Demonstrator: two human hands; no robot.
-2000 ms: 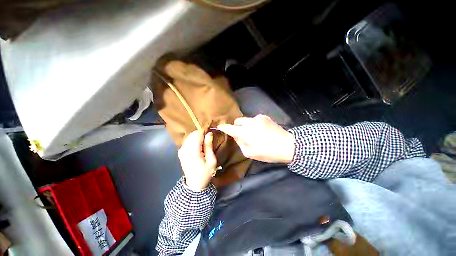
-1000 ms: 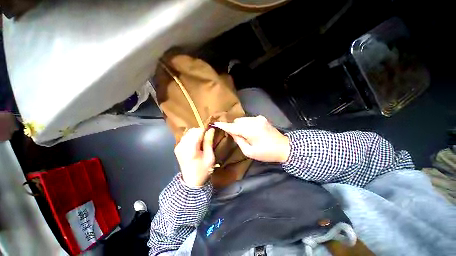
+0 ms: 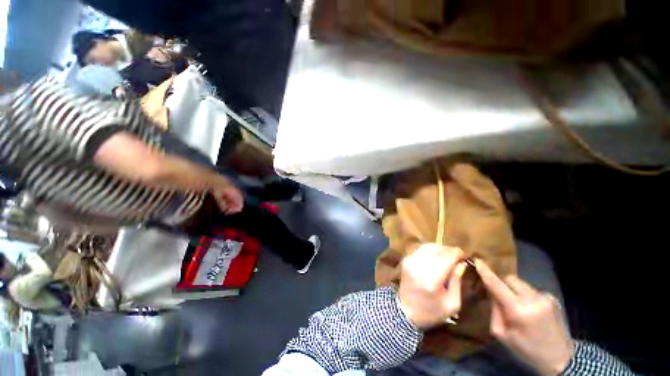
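The tan-brown cloth bag lies bunched on my lap beside the white-covered table, with a narrow pale-tan piping line running lengthwise. My left hand pinches the bag's cloth at the near end of this line. My right hand is on the right, its index fingertip close to my left fingertips. A very thin tool shows as a small dark and bright spot between the fingertips; most of it is hidden. The cloth under both hands is partly covered.
The white-covered table has a brown heap on top and a strap loop hanging over its edge. A person in a striped top is at the left. A red bin with a white label is beyond the grey floor.
The view has swung left, so the hands and bag appear further right and lower. The striped-top person and far tables now show. Both hands stay at the same place on the bag.
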